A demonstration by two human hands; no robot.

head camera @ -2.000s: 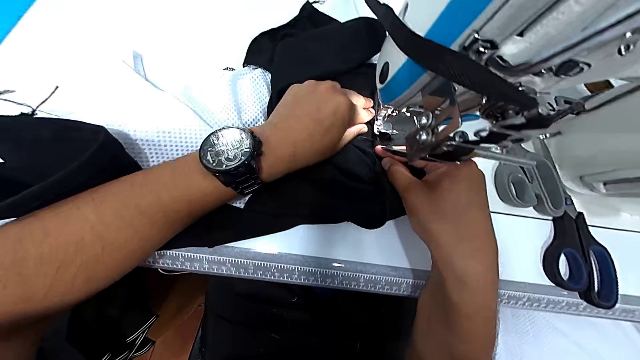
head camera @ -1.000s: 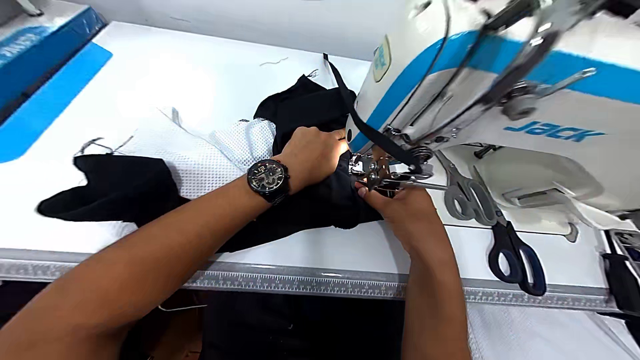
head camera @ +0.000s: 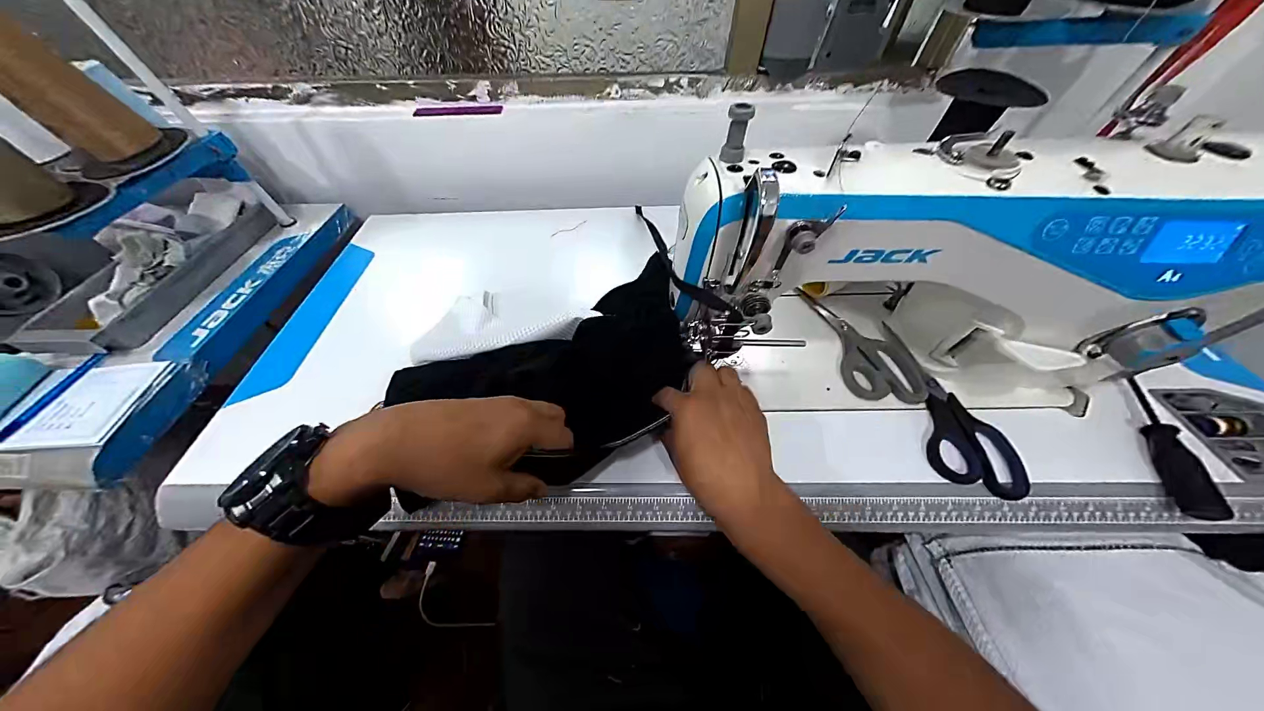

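Black fabric (head camera: pixel 612 365) lies bunched on the white table, its right side at the presser foot of a Jack sewing machine (head camera: pixel 889 247). My left hand (head camera: pixel 469 446), with a black watch (head camera: pixel 281 484) on the wrist, grips the fabric's near left part, thumb and fingers pinching it. With bent fingers my right hand (head camera: pixel 719 430) holds the fabric's right edge just in front of the needle area. White mesh cloth (head camera: pixel 494 326) shows behind the black fabric. A black strap (head camera: pixel 681 272) runs from the table down to the needle area. The needle tip is hidden.
Dark-handled scissors (head camera: pixel 973 444) and grey scissors (head camera: pixel 869 365) lie right of my right hand. A black-handled screwdriver (head camera: pixel 1185 474) is farther right. A ruler strip (head camera: pixel 869 511) runs along the front edge. Thread cones (head camera: pixel 89 104) and a grey bin (head camera: pixel 188 267) stand at left.
My left hand has moved from beside the needle toward the table's front edge, left of my right hand. The black fabric is gathered closer in. The view has tilted up and widened.
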